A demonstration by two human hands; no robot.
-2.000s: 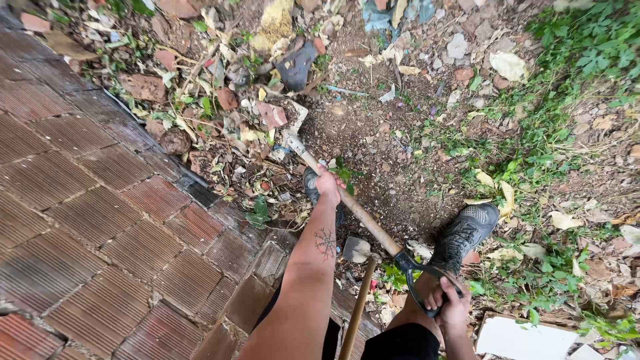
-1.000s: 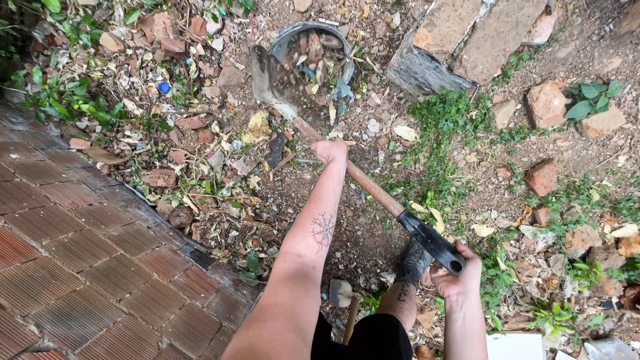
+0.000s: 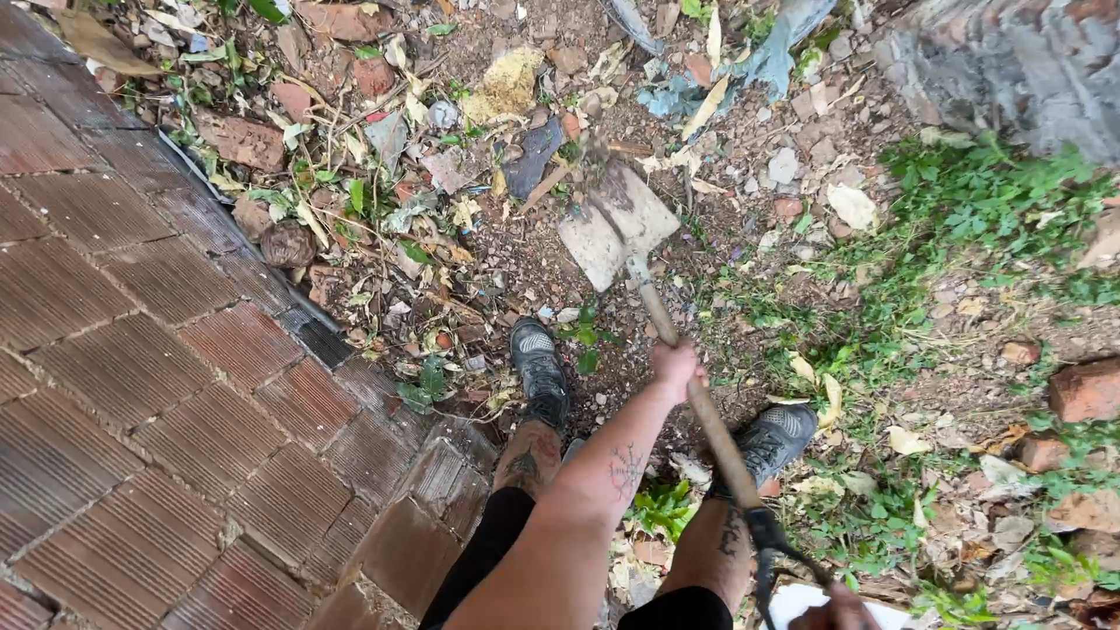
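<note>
A shovel with a worn, dirt-streaked metal blade [image 3: 619,220] and a wooden shaft lies across the view, its blade over the rubble-strewn soil with a little blurred dirt at its far edge. Partway down the shaft, my left hand [image 3: 676,372] is closed around the wood. My right hand [image 3: 836,610] is at the bottom edge, by the black D-shaped handle [image 3: 770,534]; it is partly cut off, with its fingers at the handle's side. My two shoes stand on the soil on either side of my left forearm.
A ribbed clay-block wall [image 3: 175,350] runs along the left. Broken bricks [image 3: 241,140], dry leaves and a dark flat scrap [image 3: 532,157] litter the soil. Green weeds [image 3: 989,192] grow at the right, below a grey masonry block [image 3: 1006,74]. A loose brick [image 3: 1085,389] lies at the right edge.
One second ago the shovel blade was at the rim of a bucket of debris; now it is back over the soil nearer my feet. The view has shifted, and the bucket is out of sight.
</note>
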